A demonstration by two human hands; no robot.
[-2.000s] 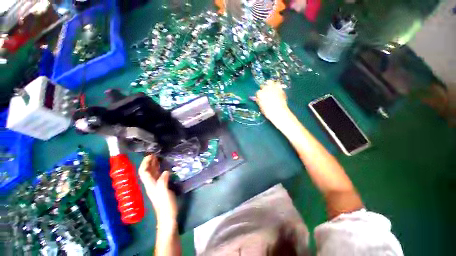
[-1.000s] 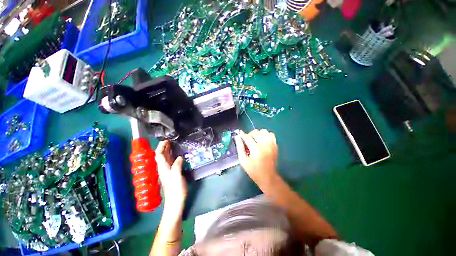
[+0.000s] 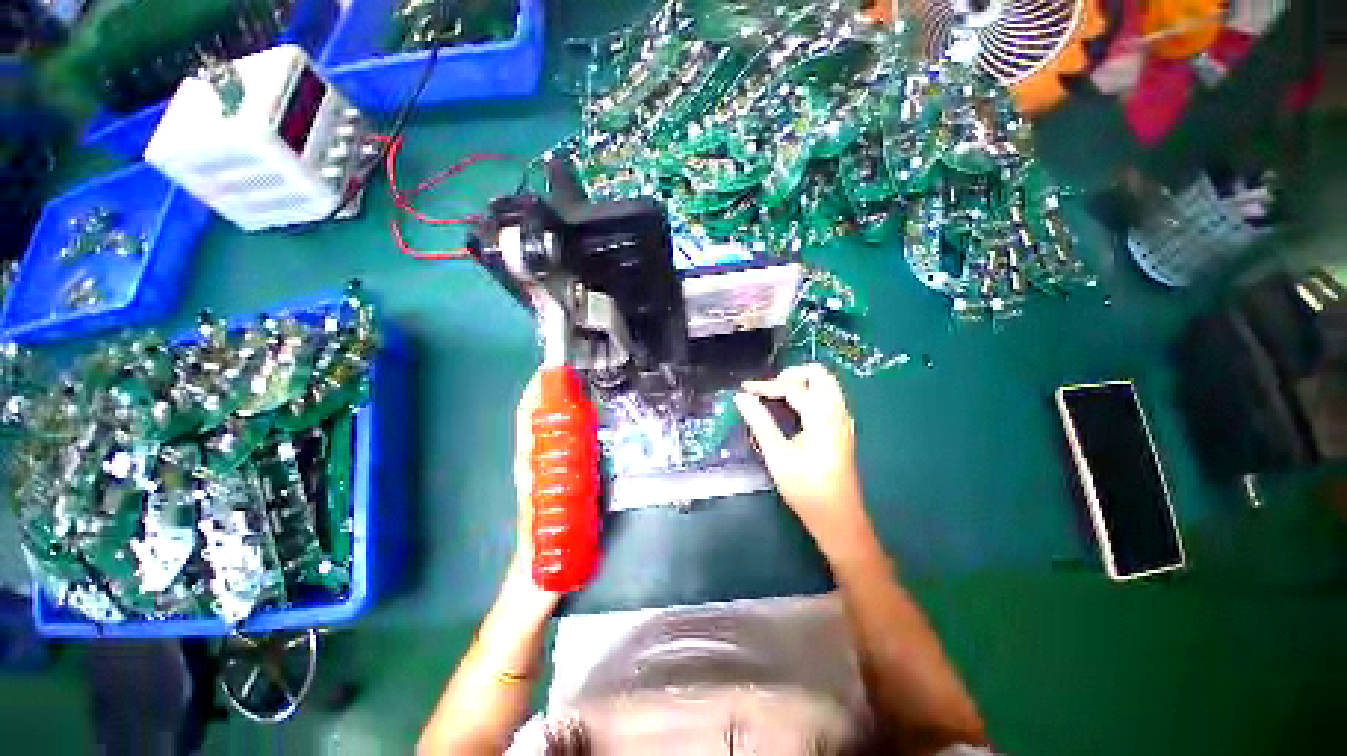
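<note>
The black test fixture [image 3: 628,288] stands in front of me, its ribbed red handle [image 3: 563,480] pointing down toward me. A curved green circuit board [image 3: 721,428] lies on the fixture bed, partly hidden under the clamp. My right hand [image 3: 805,436] is at the board's right end, with thumb and index fingertips together on it. My left hand [image 3: 525,436] is left of the fixture, mostly hidden behind the red handle; its fingers do not show, so its grip cannot be told. A small pale rectangular module [image 3: 743,297] stands at the fixture's back.
A blue tray [image 3: 387,488] heaped with boards is at left, a smaller blue tray [image 3: 163,273] beyond it. A white power supply [image 3: 244,148] has red leads. A board pile [image 3: 827,133] lies behind the fixture, near a fan [image 3: 1019,37]. A smartphone [image 3: 1123,480] and tool cup [image 3: 1194,236] are right.
My right hand came from the board pile to the board on the fixture and stays there. The view has shifted and turned; the red handle now covers most of my left hand.
</note>
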